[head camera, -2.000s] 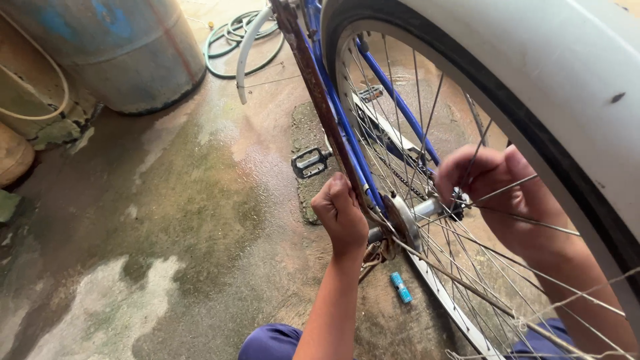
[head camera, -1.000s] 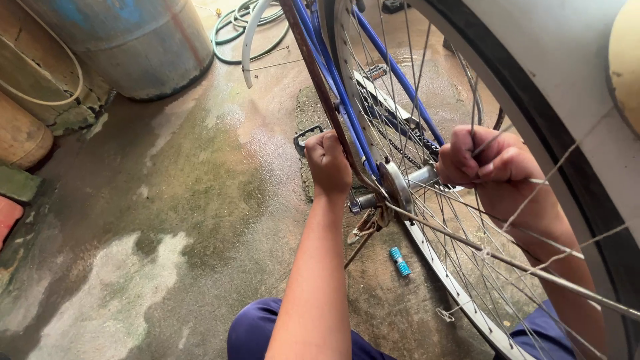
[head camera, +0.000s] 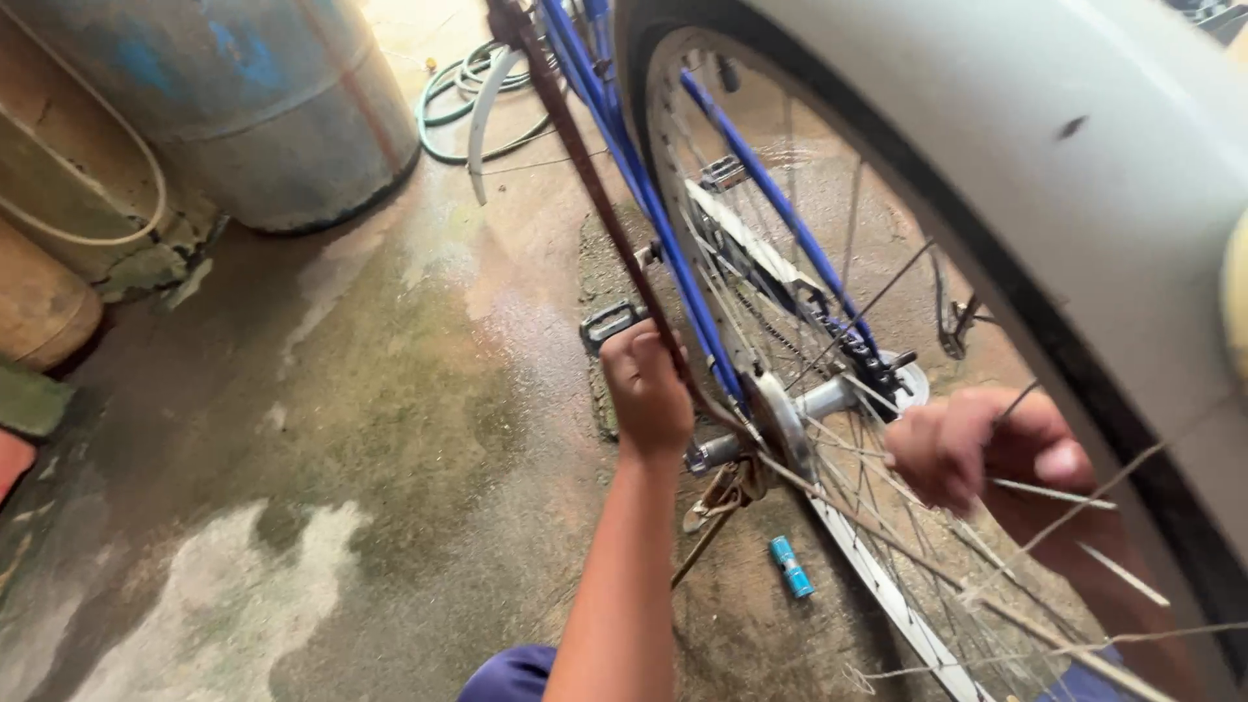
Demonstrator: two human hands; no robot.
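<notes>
A bicycle's rear wheel, its white rim (head camera: 876, 590) and spokes showing, stands beside blue frame tubes (head camera: 697, 292). My left hand (head camera: 648, 390) is curled against a rusty brown metal bar (head camera: 595, 190), near the black pedal (head camera: 611, 325); what its fingers hold is partly hidden. The metal hub (head camera: 827, 398) lies between my hands. My right hand (head camera: 980, 448), blurred, is among the spokes to the right of the hub, below the chain and sprocket (head camera: 882, 369); its hold cannot be made out. A light fender (head camera: 1033, 127) covers the tyre at upper right.
On the wet concrete floor (head camera: 390, 409) lies a small blue cylinder (head camera: 791, 567) below the hub. A large metal drum (head camera: 283, 107) stands at upper left, with a coiled green hose (head camera: 439, 122) beside it. Loose wire ends (head camera: 1033, 651) stick out at lower right.
My right hand has moved away from the hub's end, to the right and down relative to the wheel. My left hand stays by the brown bar.
</notes>
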